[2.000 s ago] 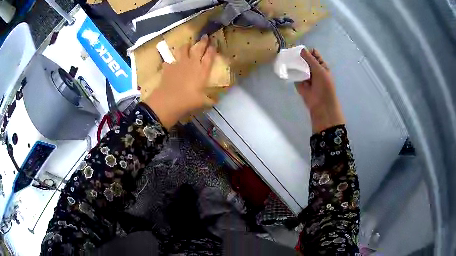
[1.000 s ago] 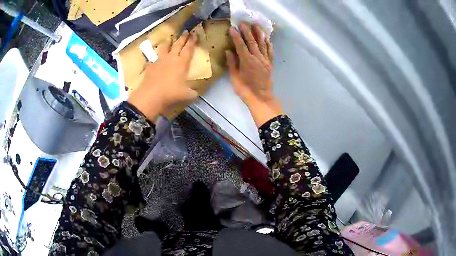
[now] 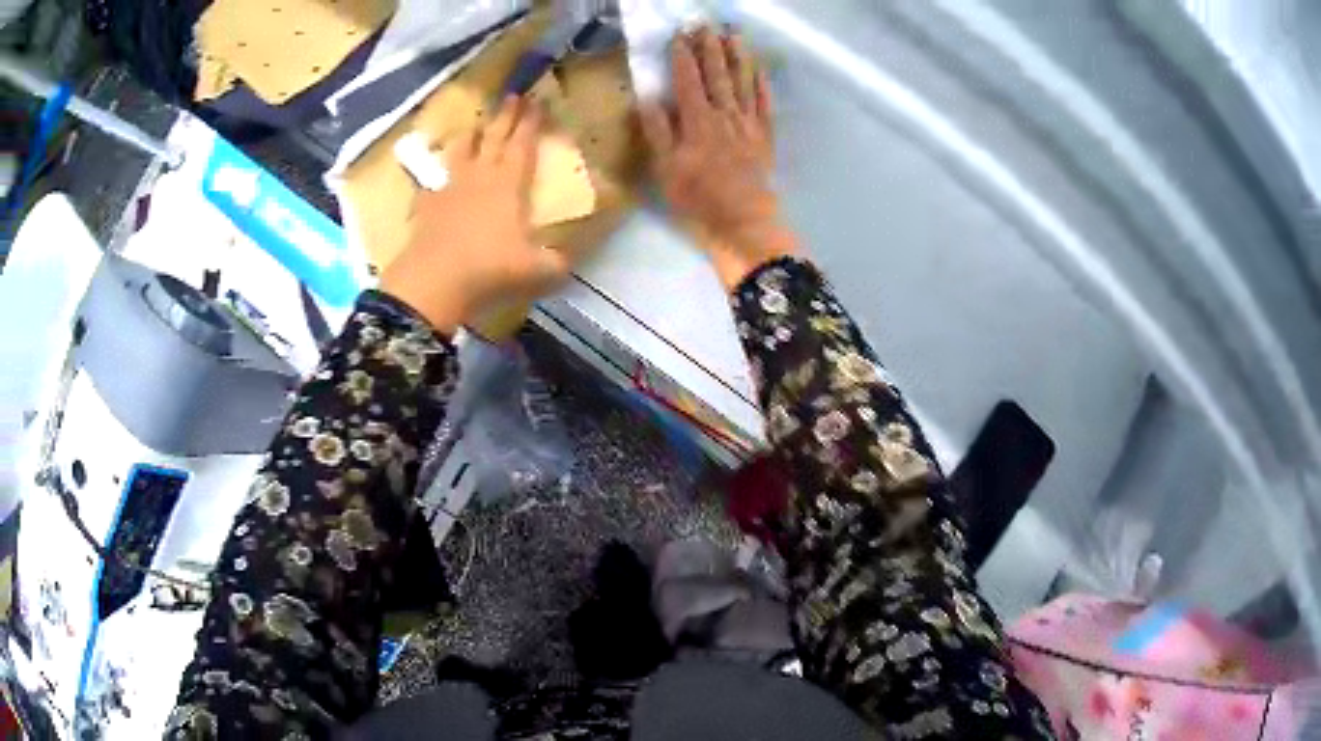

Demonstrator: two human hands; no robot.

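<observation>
Tan perforated cut pieces (image 3: 565, 180) lie on the table at upper centre, with a small white piece (image 3: 422, 159) on them. My left hand (image 3: 483, 217) lies spread on the tan pieces, palm down, hiding part of them. My right hand (image 3: 713, 145) lies flat, fingers apart, over a white piece (image 3: 648, 44) at the right side of the tan pieces. Whether anything is under its palm is hidden. Dark and white layered pieces (image 3: 420, 61) lie beyond my left hand.
The sewing machine (image 3: 203, 377) with its blue stripe stands at left. More tan sheets (image 3: 283, 44) lie at the top left. A grey-white side surface (image 3: 927, 275) is at right, with a black flat object (image 3: 1003, 471) at its near part. A pink patterned bag (image 3: 1145, 673) is at bottom right.
My right hand has moved left from the side surface, no longer gripping the white piece; it now lies flat beside the tan pieces. My left hand stays on them. The pink bag has come into view.
</observation>
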